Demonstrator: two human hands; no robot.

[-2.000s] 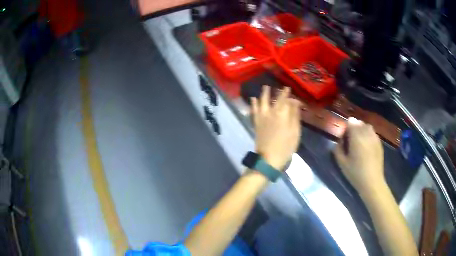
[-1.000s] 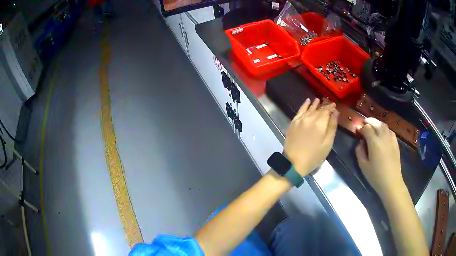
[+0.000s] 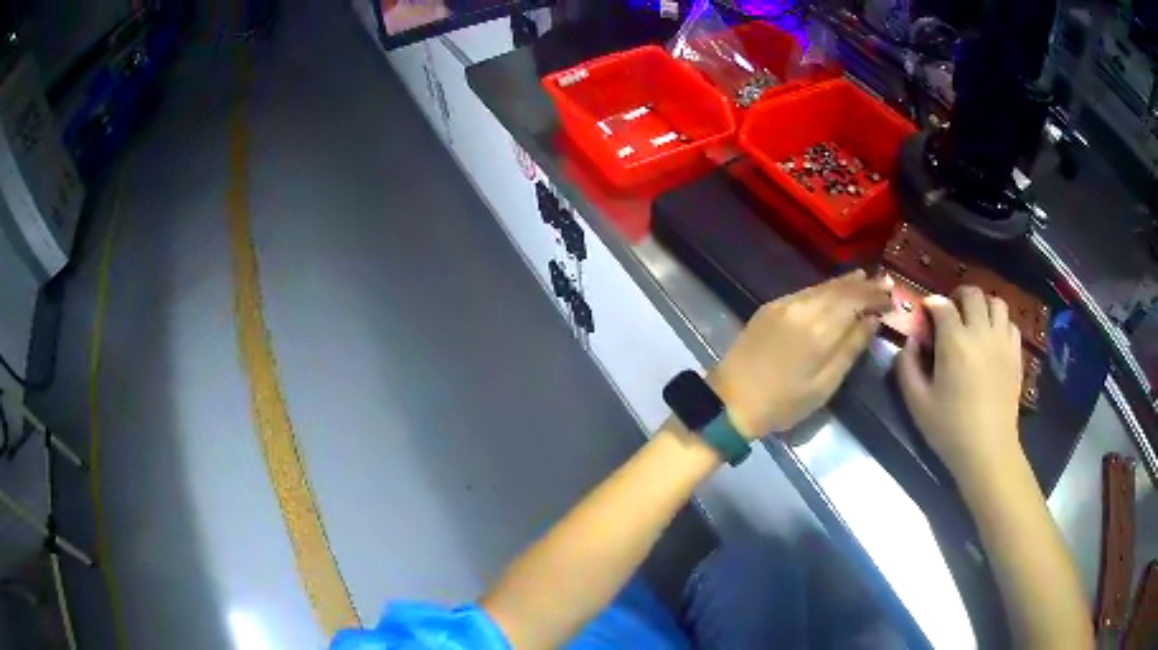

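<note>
A reddish-brown fixture bar (image 3: 904, 309) lies over the black work pad (image 3: 730, 248), with a bright, lit patch and a small shiny spot between my hands. My left hand (image 3: 803, 352), with a green-strapped watch on the wrist, has its fingertips on the bar's left end. My right hand (image 3: 968, 362) has its fingers curled over the bar, hiding its middle; its right end shows beyond the hand. A second fixture bar (image 3: 936, 264) with round spots lies just behind. Whether a small part is under my fingertips cannot be told.
A red parts bin (image 3: 832, 210) holds small silver pieces; a second red bin (image 3: 654, 168) holds a few white pieces. A clear bag (image 3: 730, 57) lies by a third bin. The black microscope column (image 3: 997, 108) stands behind the bars. More bars (image 3: 1115, 546) lie on steel at right.
The bar under my hands has shifted right, and its right end now shows past my right hand. My left fingertips have come closer to my right hand. The camera view has shifted slightly.
</note>
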